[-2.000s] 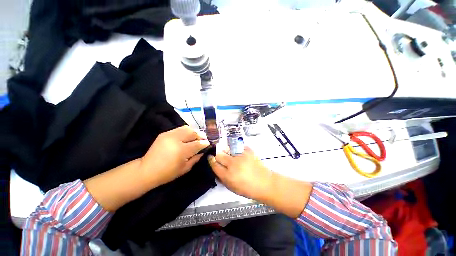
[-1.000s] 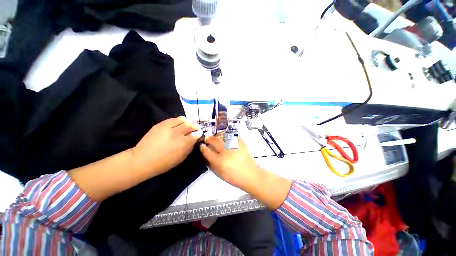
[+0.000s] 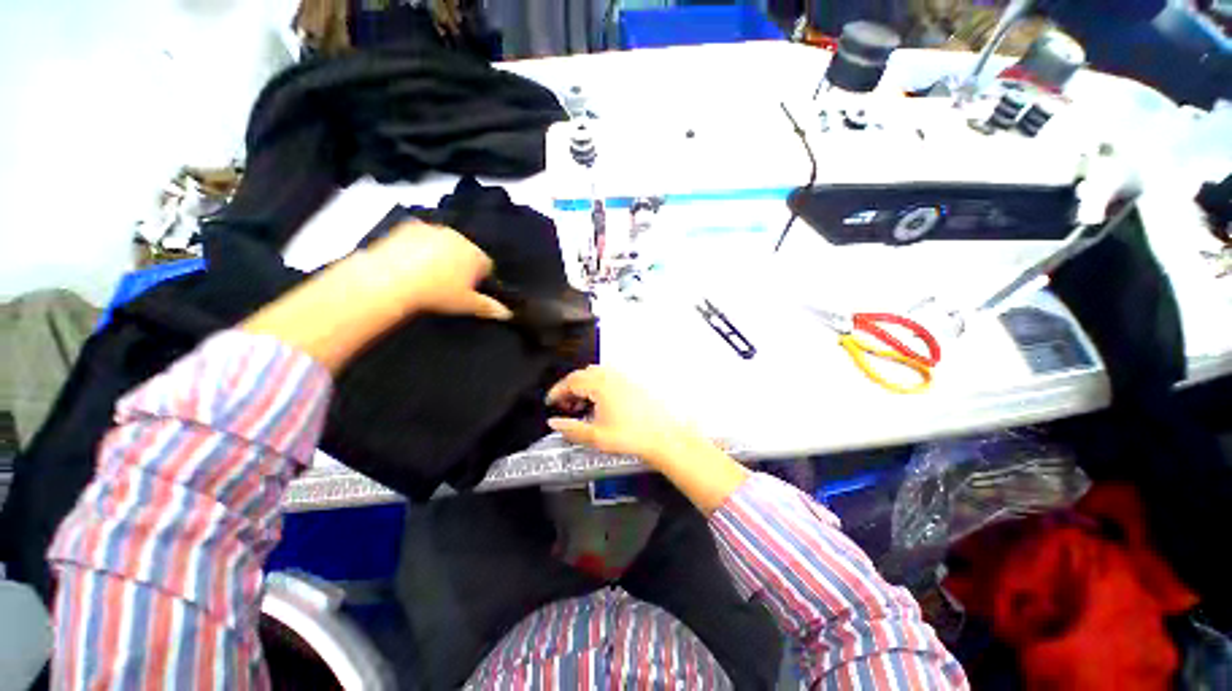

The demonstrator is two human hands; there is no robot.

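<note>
A black garment piece [image 3: 432,378] lies on the white table left of the needle and reaches its front edge. My left hand [image 3: 439,274] is over the cloth, thumb and fingers apart; its fingertips are partly blurred, so a grip cannot be told. My right hand [image 3: 595,409] is at the cloth's right edge near the table front, fingertips pinching the black edge. The presser foot area [image 3: 615,277] of the white sewing machine [image 3: 703,155] is behind and above both hands. Whether cloth lies under the foot cannot be told.
Black thread snips [image 3: 727,329] lie right of the needle, and scissors [image 3: 885,354] with red and yellow handles lie further right. A black cloth heap [image 3: 392,115] is at the back left. A white bin [image 3: 318,634] stands below left. Red cloth [image 3: 1081,594] and clear bags are below right.
My left hand has moved from the needle, back and left over the cloth. My right hand has moved towards the table's front edge with the cloth edge. The view has tilted up and shows more surroundings.
</note>
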